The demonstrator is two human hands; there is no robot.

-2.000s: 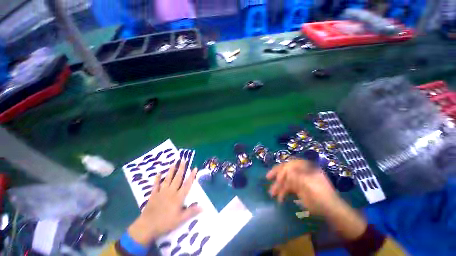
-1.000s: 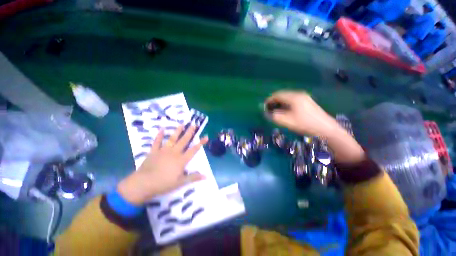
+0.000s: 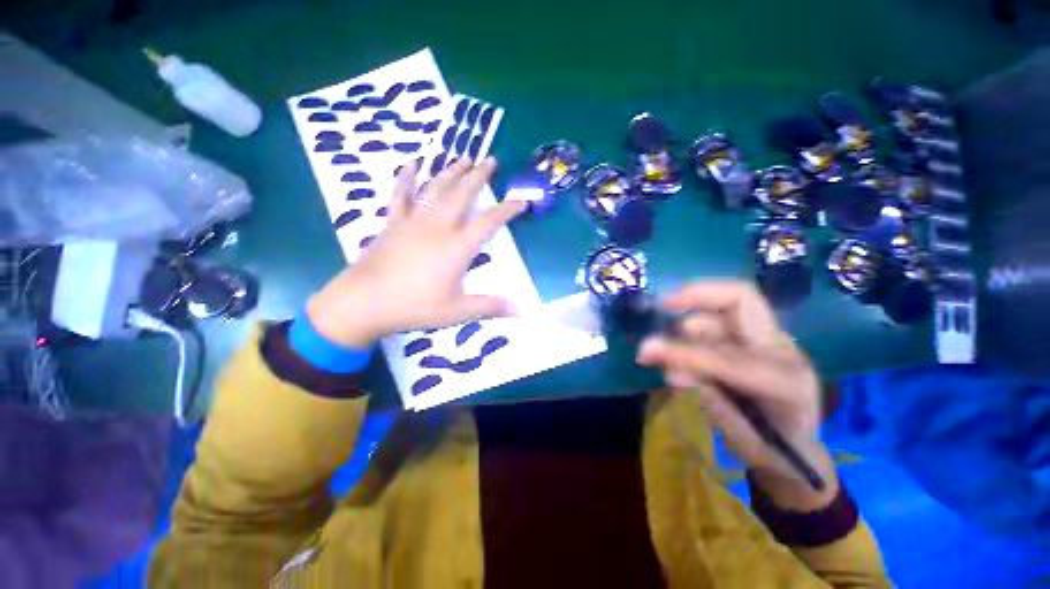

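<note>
My left hand [image 3: 420,259] lies flat with spread fingers on the white sticker sheet [image 3: 512,276] and a narrower strip with close rows of black half-moons [image 3: 466,129]. My right hand [image 3: 737,357] holds dark tweezers [image 3: 766,431], their rear end pointing towards my wrist. Its fingertips are at the dark lid [image 3: 628,313] of a round unit with a shiny rim and gold parts [image 3: 616,273]. Whether they grip the lid is unclear. The tweezers' tips are hidden or blurred. A blank white strip [image 3: 564,328] lies left of this unit.
More round units [image 3: 783,190] with dark lids are spread to the right. A full sticker strip [image 3: 953,265] lies at far right, beside blurred clear trays [image 3: 1013,230]. At left are a white dropper bottle [image 3: 210,94], a crumpled clear bag [image 3: 138,184] and a white box with a cable [image 3: 86,288].
The view has tilted down. My right hand has come back from the far part of the bench, with a unit now at its fingertips near the front edge. My left hand stays on the sheet.
</note>
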